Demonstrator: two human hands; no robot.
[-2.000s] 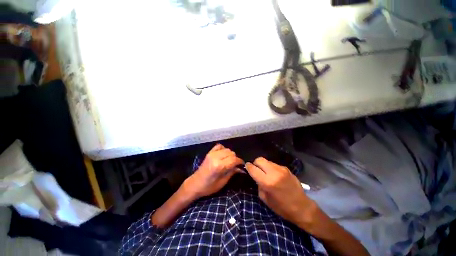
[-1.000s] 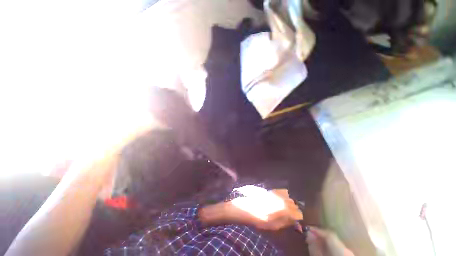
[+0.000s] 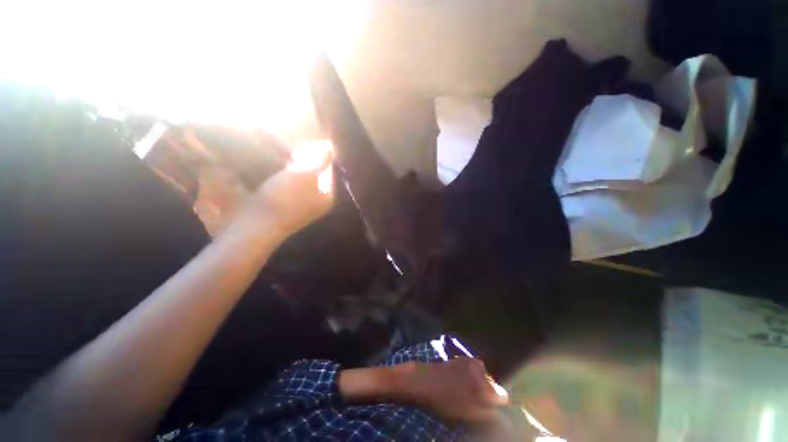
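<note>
My left hand (image 3: 432,387) comes out of a checked sleeve at the bottom centre, with its fingers curled. It is blurred and sunlit at the fingertips, and I cannot tell what it holds. A bright thin streak runs from the fingertips to the bottom edge. My right hand cannot be made out. A dark garment heap (image 3: 510,207) lies beyond my left hand. White cut pieces (image 3: 609,142) lie on its right side.
Another person's bare forearm (image 3: 194,293) reaches in from the lower left, its hand at dark cloth with a sunlit edge. A worn white table (image 3: 721,371) stands at the lower right. Strong glare covers the upper left.
The view has swung left, from the table and shears to the dark heap and the other person. My left hand has separated from my right hand, which has dropped out of sight.
</note>
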